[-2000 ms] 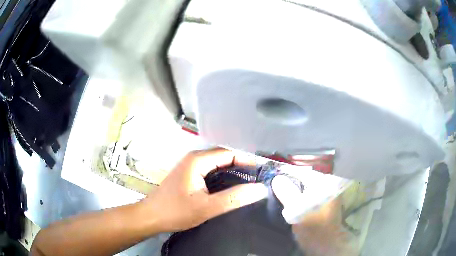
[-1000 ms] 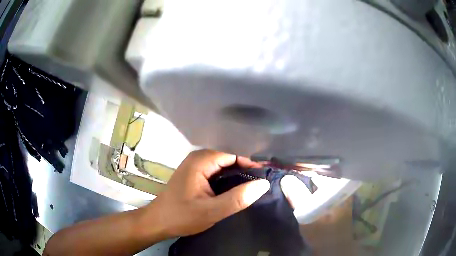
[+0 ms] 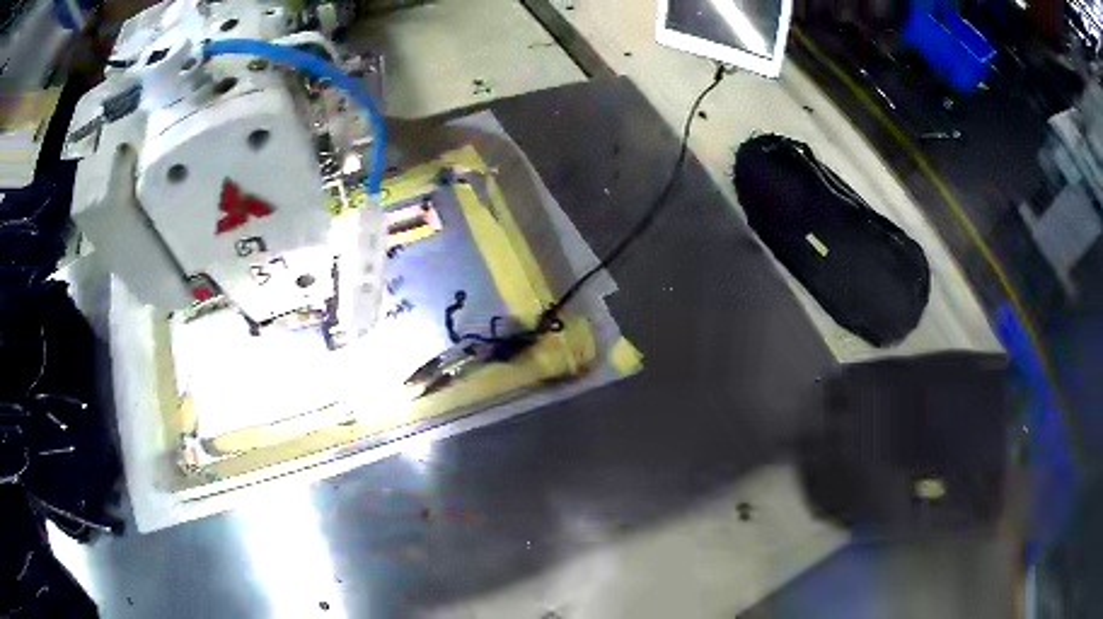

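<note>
Neither of my hands can be made out. A blurred black bag piece point(image 3: 907, 423) with a small yellow label point(image 3: 928, 487) is at the lower right; what holds it, if anything, does not show. Another black oval bag piece point(image 3: 835, 260) lies flat at the right, its yellow label facing up. The white sewing machine head point(image 3: 224, 200), with a red three-diamond mark, stands over a plate framed in yellow tape point(image 3: 508, 248). Dark thread snips point(image 3: 454, 366) lie on the plate's right part, by a black cord.
A heap of black pieces with silvery zipper lines point(image 3: 48, 399) is at the left. A white-framed tablet point(image 3: 726, 30) with a black cable is at the top. A dark mat point(image 3: 653, 181) lies right of the plate. Blue objects point(image 3: 950, 42) are beyond the table.
The view has swung from close under the machine head to the whole head, plate and table's right side. Both hands, earlier pinching the black piece's zipper end, no longer show.
</note>
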